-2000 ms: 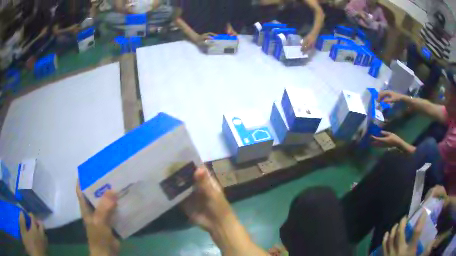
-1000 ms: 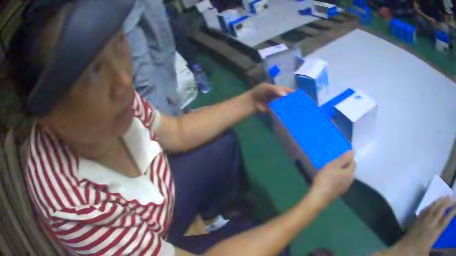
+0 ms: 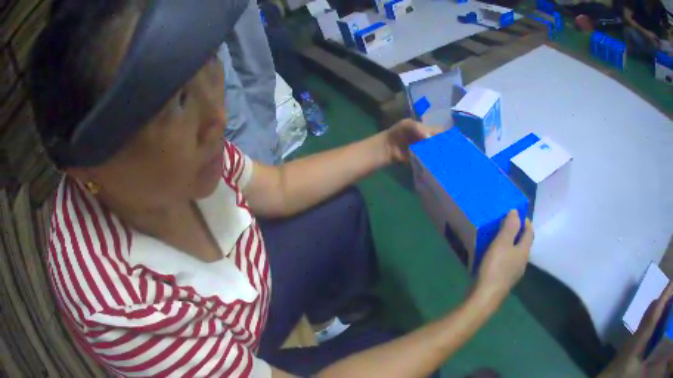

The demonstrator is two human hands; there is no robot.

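My left hand is at the bottom right corner, cut off by the frame edge. Its fingers are on a blue retail carton, of which only a strip shows. A white carton face or flap stands just beyond the fingers; I cannot tell whether it belongs to the same carton. My right hand is not in view. Nearest in the middle, a neighbour's two hands hold a closed carton by its ends, blue side up, with a white printed side facing down left.
A person in a striped top and dark visor sits close at left. Cartons stand on the white-covered pallet, including a white-topped one. A farther pallet holds more cartons. A bottle stands on the green floor.
The view has swung left from the pallets to the neighbour. The carton held up in both my hands has left the middle of view. The neighbour's carton has tilted slightly, showing its blue end.
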